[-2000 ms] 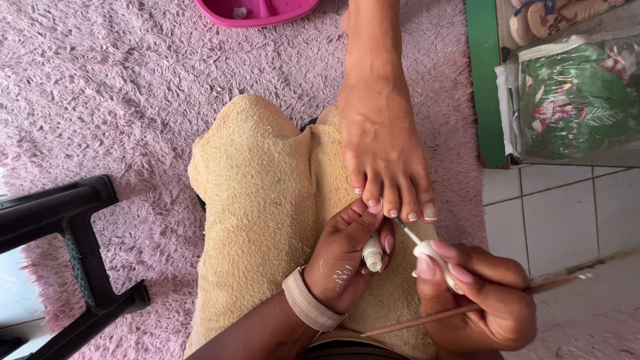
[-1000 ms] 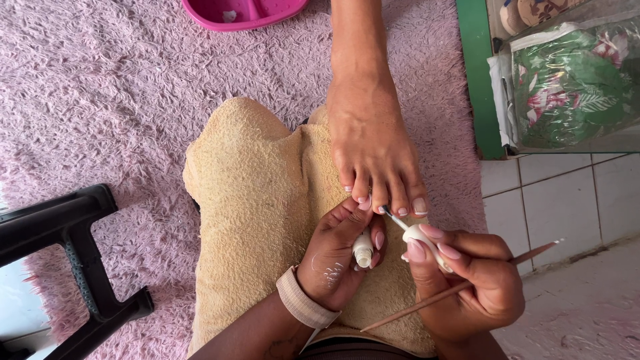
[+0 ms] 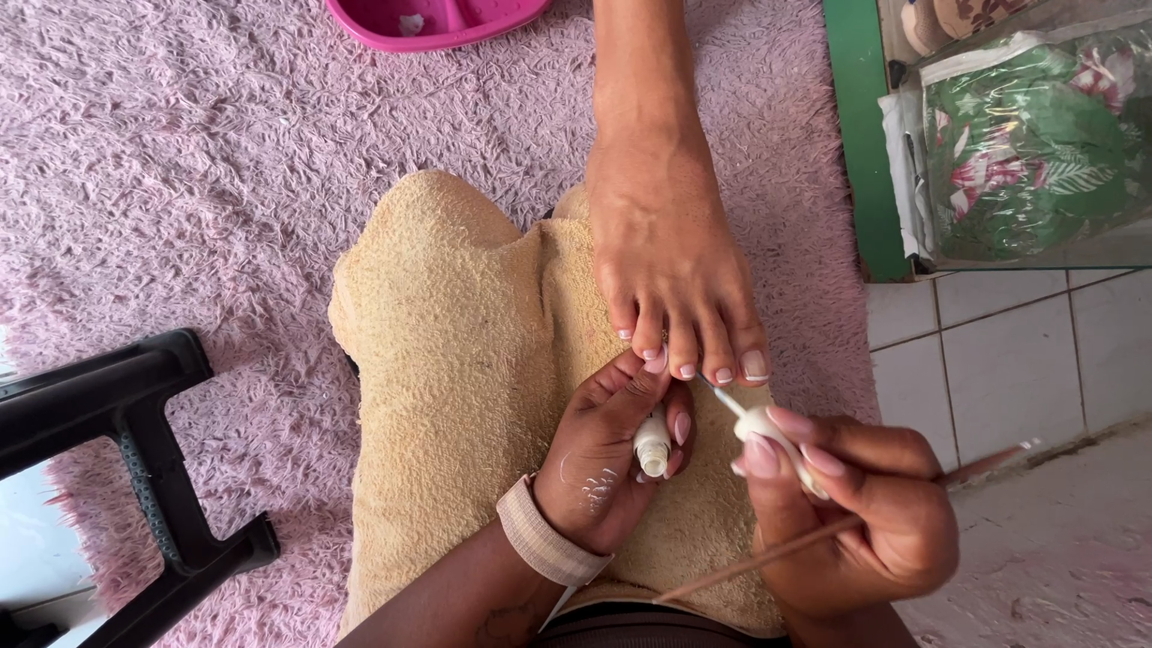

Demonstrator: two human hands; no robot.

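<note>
Another person's bare foot [image 3: 670, 225] rests over a yellow towel [image 3: 441, 360] on my lap, its toenails bearing white tips. Between its palm and fingers, my left hand [image 3: 612, 450] holds an uncapped white nail polish bottle [image 3: 652, 445]; its thumb touches a smaller toe. White strokes mark the skin near that thumb. Pinched in my right hand [image 3: 846, 513] is the white cap [image 3: 778, 441] of a thin polish brush [image 3: 722, 396], whose tip is close to the middle toes. A thin wooden stick [image 3: 765, 560] also passes through the right hand's fingers.
Beneath lies a pink shaggy rug [image 3: 225, 162]. A magenta plastic basin [image 3: 441, 36] is at the top, and a black plastic stool or chair frame [image 3: 153, 423] at lower left. On the right stand a green-edged glass case [image 3: 859, 135] with a plastic-wrapped floral item [image 3: 1026, 153], and white floor tiles [image 3: 1008, 378].
The brush tip has moved slightly away from the toes since one second ago. My left hand keeps the bottle beside the toes.
</note>
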